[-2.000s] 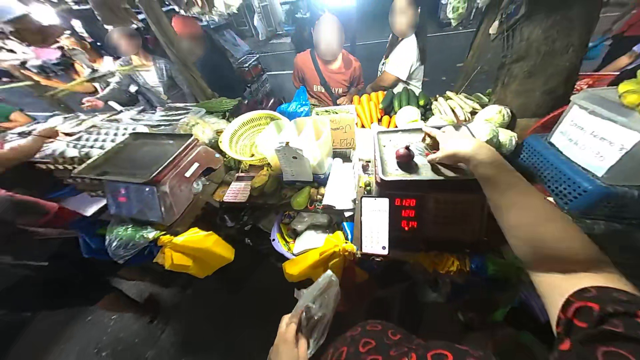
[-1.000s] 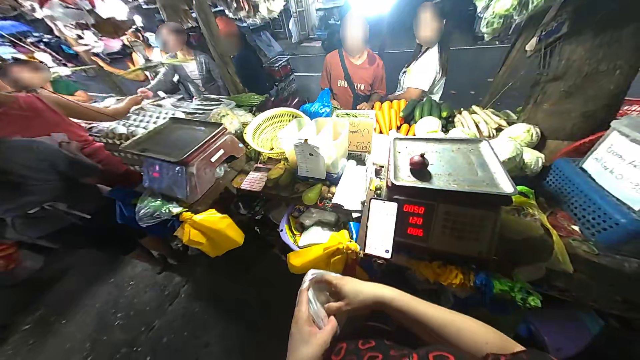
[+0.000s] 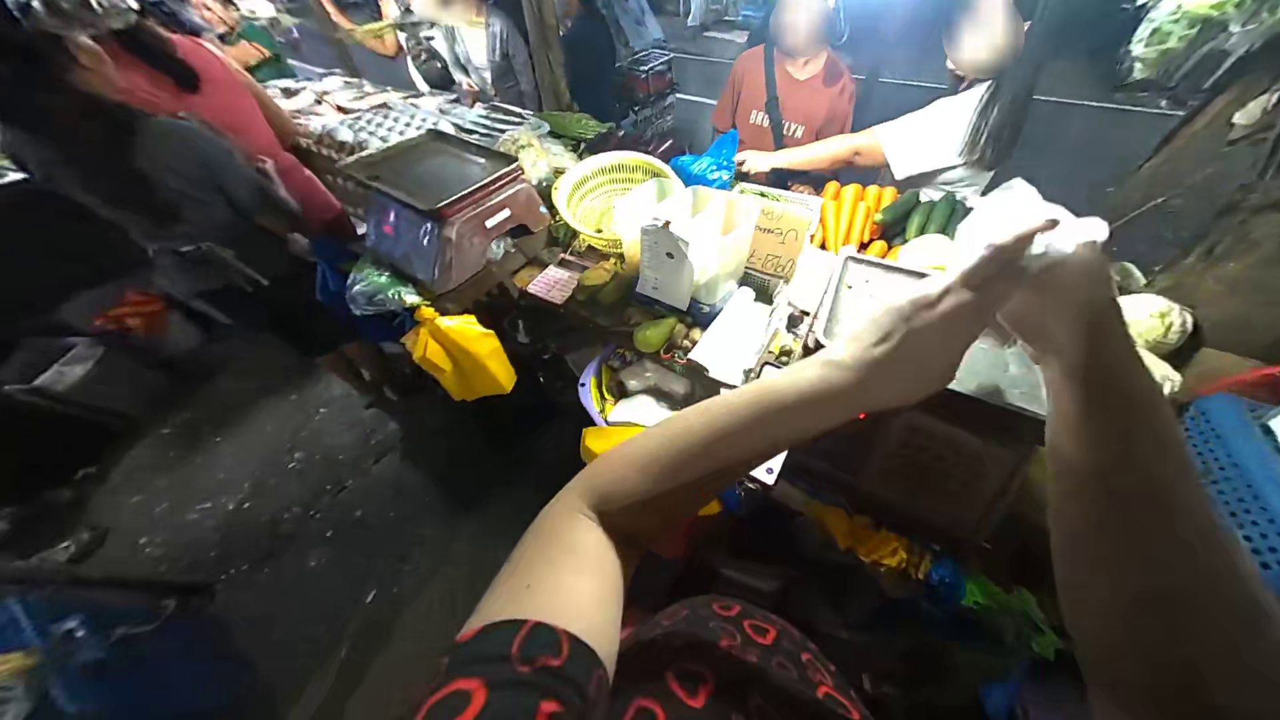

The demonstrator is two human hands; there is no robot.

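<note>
Both my arms reach forward over the digital weighing scale [image 3: 950,450], whose metal tray [image 3: 850,290] is partly covered by them. My left hand [image 3: 925,325] and my right hand [image 3: 1065,295] are close together at a thin white plastic bag [image 3: 1030,215]. The bag is bunched above the right hand's fingers. The left hand's fingers look extended beside it, and its grip cannot be made out. The onion seen earlier on the tray is hidden from view.
Carrots [image 3: 850,215] and cucumbers [image 3: 930,215] lie behind the scale, cabbages [image 3: 1155,320] to its right. A blue perforated crate [image 3: 1235,470] stands at the right edge. Left are a yellow basket [image 3: 600,195] and a second scale [image 3: 440,215]. People stand across the stall and at left.
My hands have moved up from in front of the scale to above it, with the plastic bag. The person in white now stretches an arm toward the blue bag. The view has shifted.
</note>
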